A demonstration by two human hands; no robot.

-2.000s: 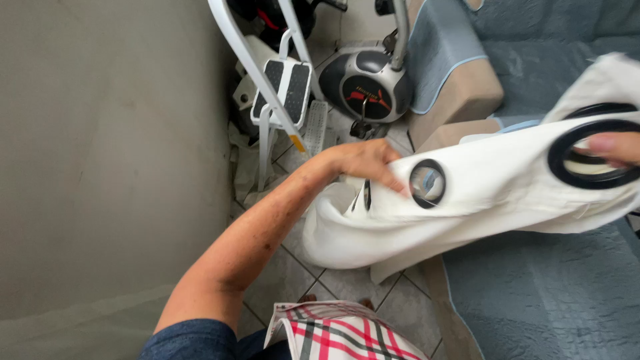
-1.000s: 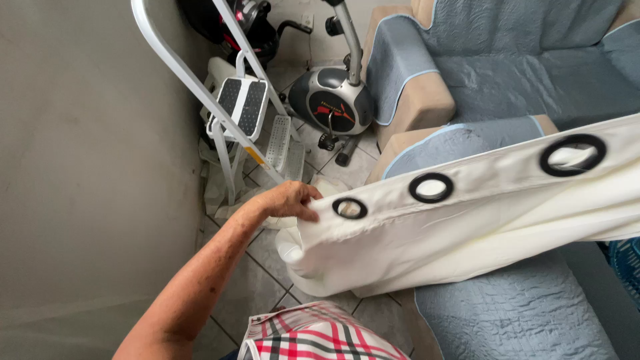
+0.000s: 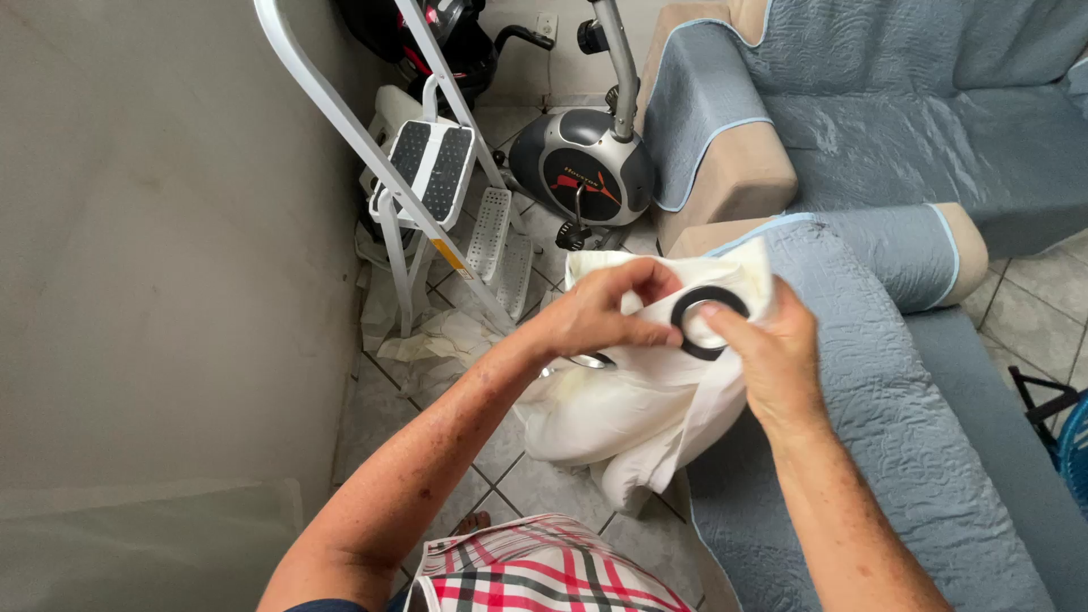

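A white grommet-top curtain [image 3: 629, 425] hangs bunched between my hands, its lower folds drooping above the tiled floor. My left hand [image 3: 616, 310] pinches the top band at the left side of a black grommet ring [image 3: 710, 323]. On the ring's right side, my right hand [image 3: 769, 348] holds the fabric, its thumb over the ring's opening. Part of another ring [image 3: 592, 361] shows below my left hand. The fingers behind the cloth are hidden.
A white stepladder [image 3: 365, 149] stands at the left beside the wall. Behind it is an exercise bike [image 3: 586, 166]. Sofas with blue-grey quilted covers [image 3: 884, 365] fill the right side. Pale crumpled material [image 3: 442, 340] lies on the floor by the ladder.
The curtain's top band, stretched out to the right earlier, is now gathered between my hands. My right hand, out of view one second ago, is now close to my left.
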